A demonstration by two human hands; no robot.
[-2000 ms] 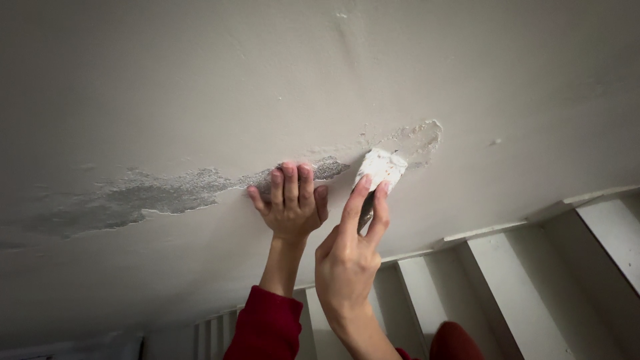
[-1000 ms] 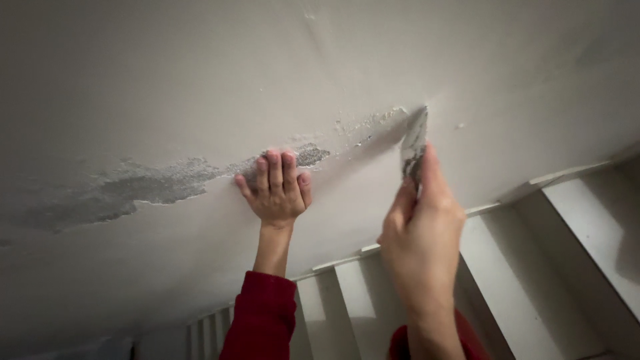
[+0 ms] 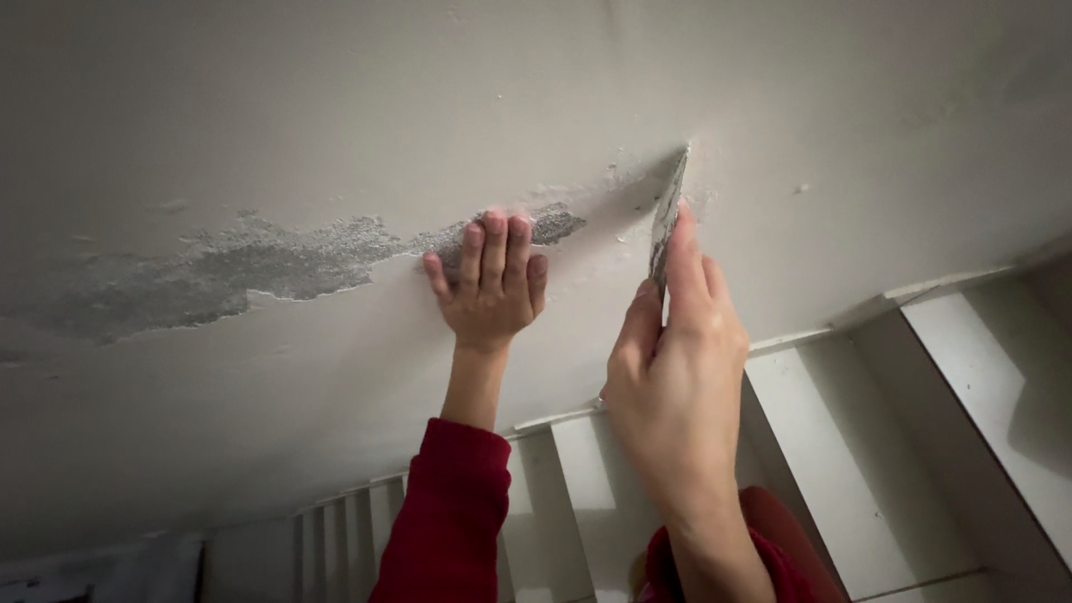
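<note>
My left hand [image 3: 490,289] lies spread on the painted wall [image 3: 352,126], its fingertips over the right part of a long grey patch of bare, flaked plaster [image 3: 293,260]. To its right, my right hand [image 3: 682,352] grips a putty knife [image 3: 668,218], seen nearly edge-on, its handle mostly hidden by the fingers. The blade's far tip meets the wall beyond the right end of the grey patch. Small flakes and rough spots [image 3: 615,172] mark the surface beside the blade. Both arms wear red sleeves.
Below the wall, a staircase with pale treads [image 3: 846,444] runs from lower left to right. A narrow skirting edge [image 3: 791,339] follows the wall's foot. A small bump [image 3: 801,188] shows on the wall at the right.
The putty knife has turned from showing its white-coated face to nearly edge-on, and my right hand has turned with it. My left hand stays on the wall by the grey patch.
</note>
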